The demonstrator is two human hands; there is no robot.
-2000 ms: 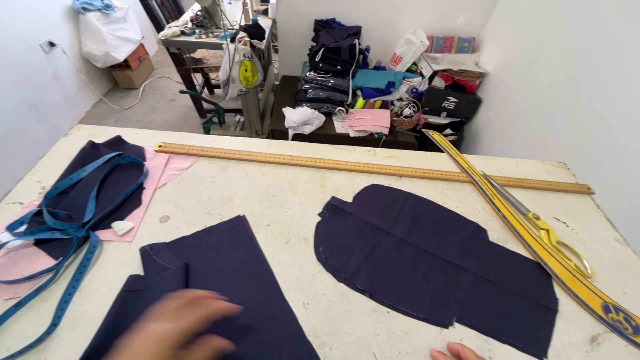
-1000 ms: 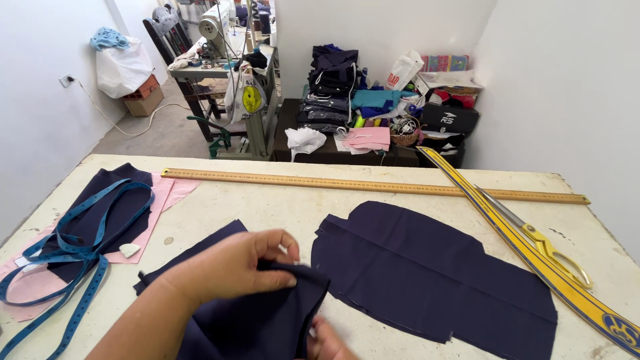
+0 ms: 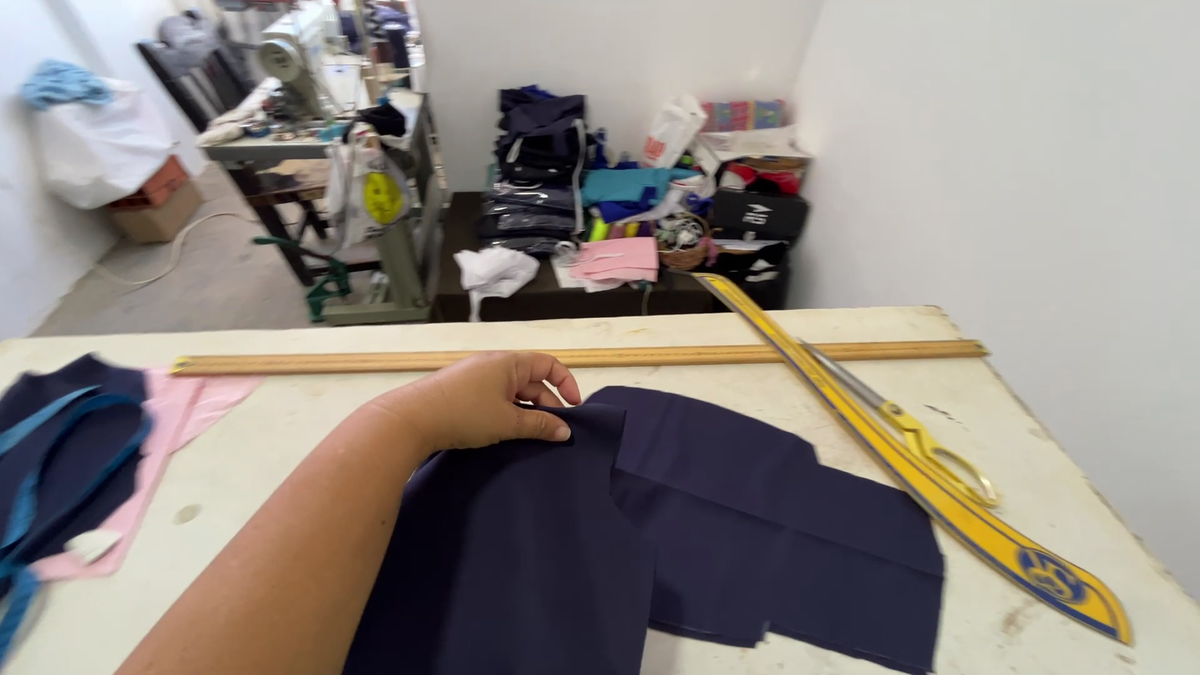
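My left hand pinches the top edge of a dark navy fabric piece between thumb and fingers, holding it raised above the table. Its lower part runs out of view at the bottom. My right hand is not visible. Another navy fabric piece, with a curved end and a crease along it, lies flat to the right, partly covered by the held piece. Beyond my hand, a wooden ruler lies across the table. A yellow curved ruler crosses over it, with yellow-handled scissors alongside.
At the left, a blue tape measure lies on navy fabric and pink fabric, near a white chalk piece. Behind the table stand a sewing machine and a low surface with stacked garments.
My left hand has lifted the left navy piece and moved it right, so it overlaps the curved piece. My right hand, seen earlier at the bottom, is out of view. The view has shifted.
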